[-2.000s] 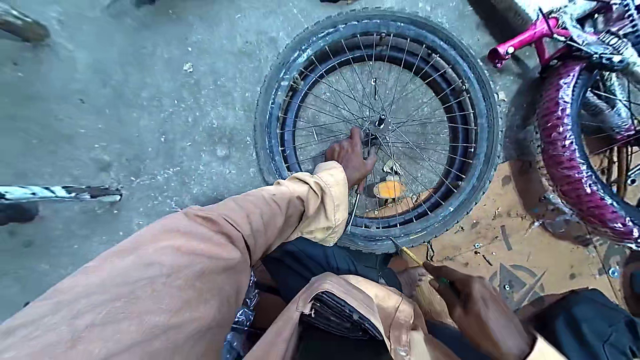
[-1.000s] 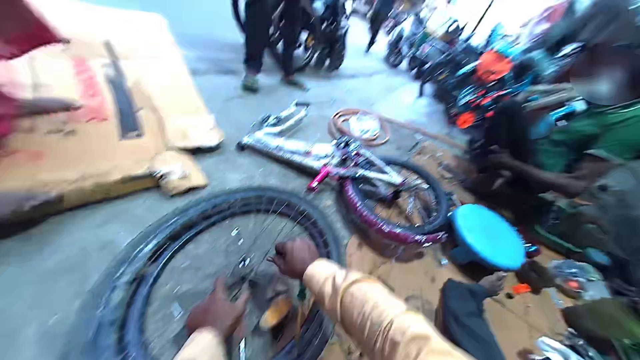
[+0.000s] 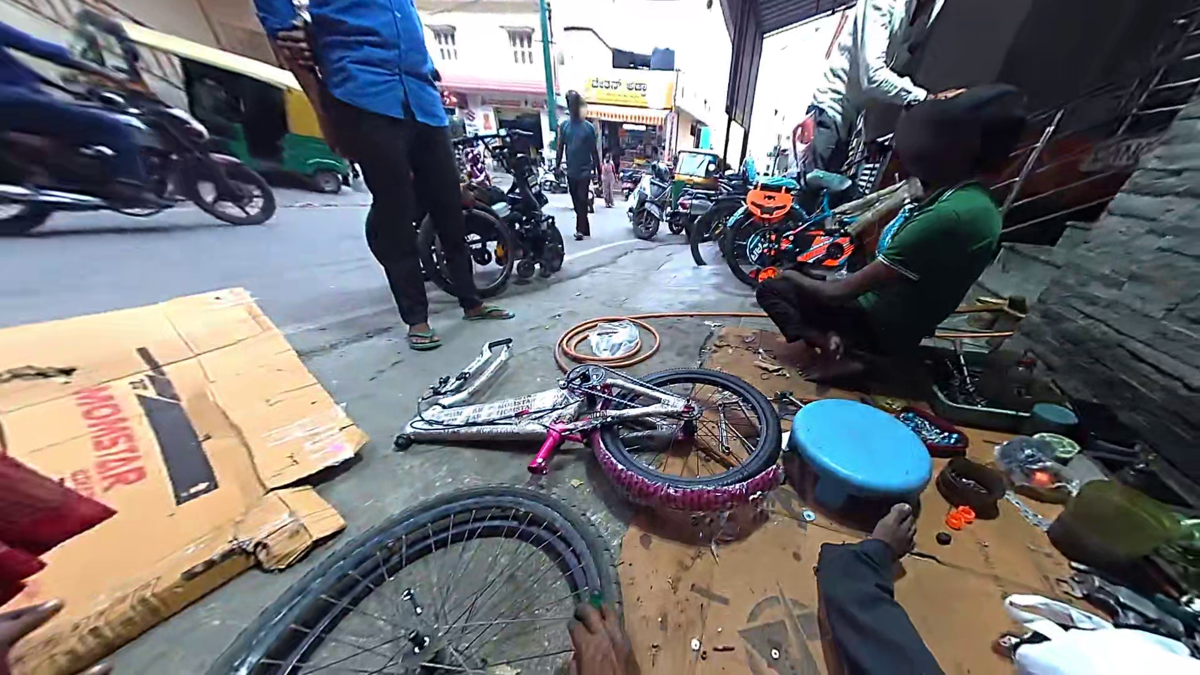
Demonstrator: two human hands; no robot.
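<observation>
A bicycle wheel with its black tyre [image 3: 562, 525] lies flat at the bottom centre, showing its spokes and hub [image 3: 417, 641]. At the right side of the rim is my right hand [image 3: 600, 639], with its fingers curled around a small green object [image 3: 596, 600], perhaps a tool's handle; most of it is hidden. My left hand is out of view. Beyond the wheel, a wrapped bicycle frame [image 3: 497, 417] lies on the ground with a pink part [image 3: 555, 445] and a second wheel [image 3: 689, 487], its tyre in pink wrapping.
Flattened cardboard [image 3: 234, 375] lies left, with another person's hand [image 3: 26, 623] near it. A blue basin [image 3: 861, 448], orange parts [image 3: 960, 517] and a bare foot [image 3: 895, 530] are at right. A person in green [image 3: 937, 253] sits beyond; another person [image 3: 403, 141] stands near a coiled hose [image 3: 567, 347].
The view has swung up strongly toward the street. My left hand, at the wheel's hub one second ago, is out of the picture. My right hand is now at the rim instead of over the spokes.
</observation>
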